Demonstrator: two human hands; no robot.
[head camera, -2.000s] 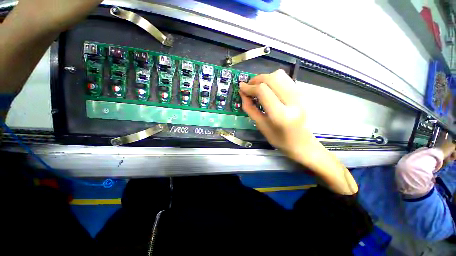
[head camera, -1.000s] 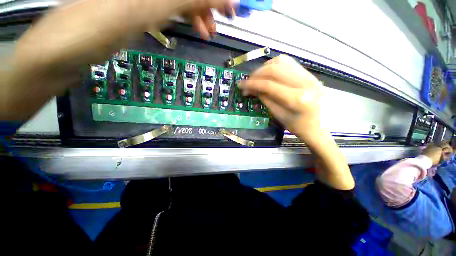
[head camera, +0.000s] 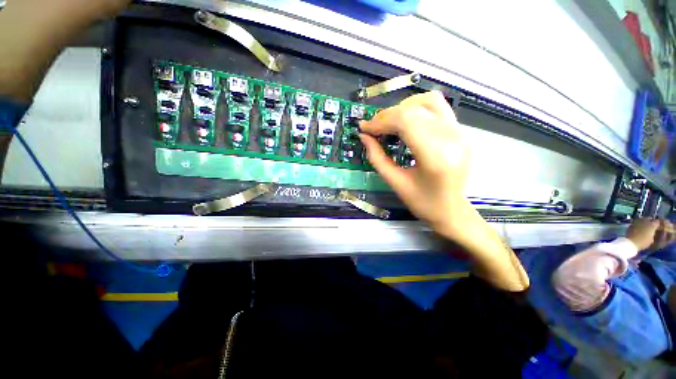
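Observation:
A green PCB panel (head camera: 274, 172) of narrow boards lies in a black pallet (head camera: 133, 163), with small parts in repeated rows. My right hand (head camera: 419, 152) is over the panel's right part, thumb and index finger pinched at the upper part of a board. Whether a part is between the fingertips cannot be told. My left forearm and wrist (head camera: 33, 44) enter at the top left; the fingers are cut off by the picture's edge. A blue wrist strap (head camera: 9, 115) with a thin blue cord is on it. Metal clips (head camera: 236, 38) sit at the pallet's edges.
A silvery conveyor rail (head camera: 296, 240) runs along the near side. A blue tray (head camera: 389, 6) is cut off at the top, and another blue bin (head camera: 651, 132) stands at the right. Another person's hand and pink and blue sleeve (head camera: 593, 274) are at the right, near another pallet (head camera: 628, 196).
My left hand was blurred near the blue tray one second ago and has moved left, out of view. The pallet sits further right than two seconds ago. My right hand remains pinched over the boards.

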